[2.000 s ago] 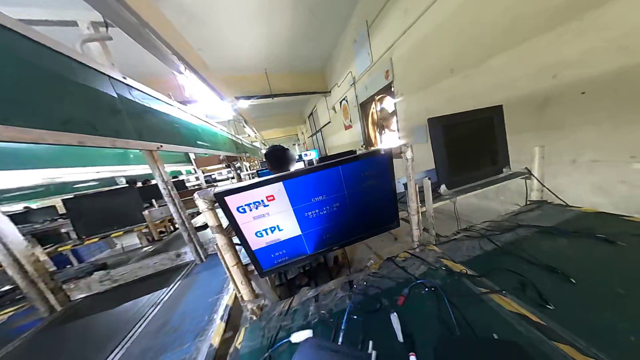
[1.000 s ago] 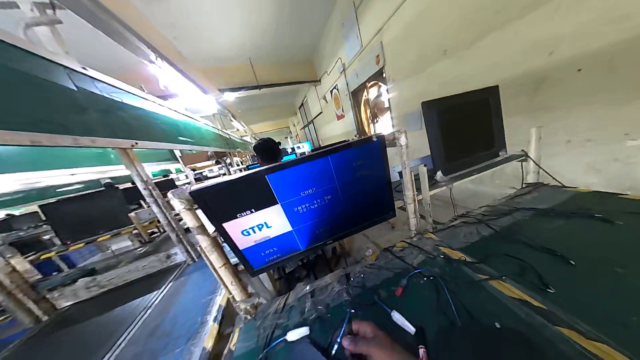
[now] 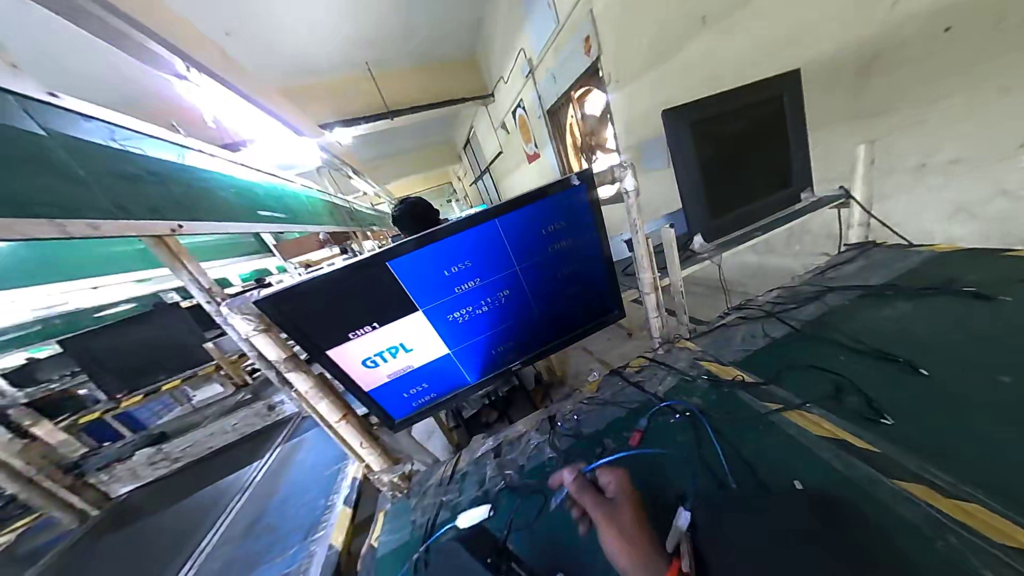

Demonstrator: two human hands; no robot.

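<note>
My right hand (image 3: 612, 516) reaches in from the bottom, over the green mat. Its thumb and fingers pinch a blue cable (image 3: 624, 456) near a connector (image 3: 559, 498). To its right lies a white connector or adapter (image 3: 679, 528), close to the wrist. A white plug on a blue cable (image 3: 474, 516) rests left of the hand. Beyond the fingers is a red connector (image 3: 636, 438) near another stretch of blue cable. Dark box-like objects (image 3: 478, 554) are at the bottom edge, only partly visible. My left hand is out of view.
A lit monitor (image 3: 480, 300) with a split screen stands ahead, beside worn posts (image 3: 300, 376). A dark monitor (image 3: 740, 156) sits on a shelf at right. Black cables (image 3: 848, 336) cross the green bench. A conveyor (image 3: 216, 496) runs at left. A person's head (image 3: 416, 214) shows behind the lit monitor.
My right hand has come into view since the oldest frame and now lifts part of the blue cable. The monitor's upper left pane, lit in the oldest frame, is black.
</note>
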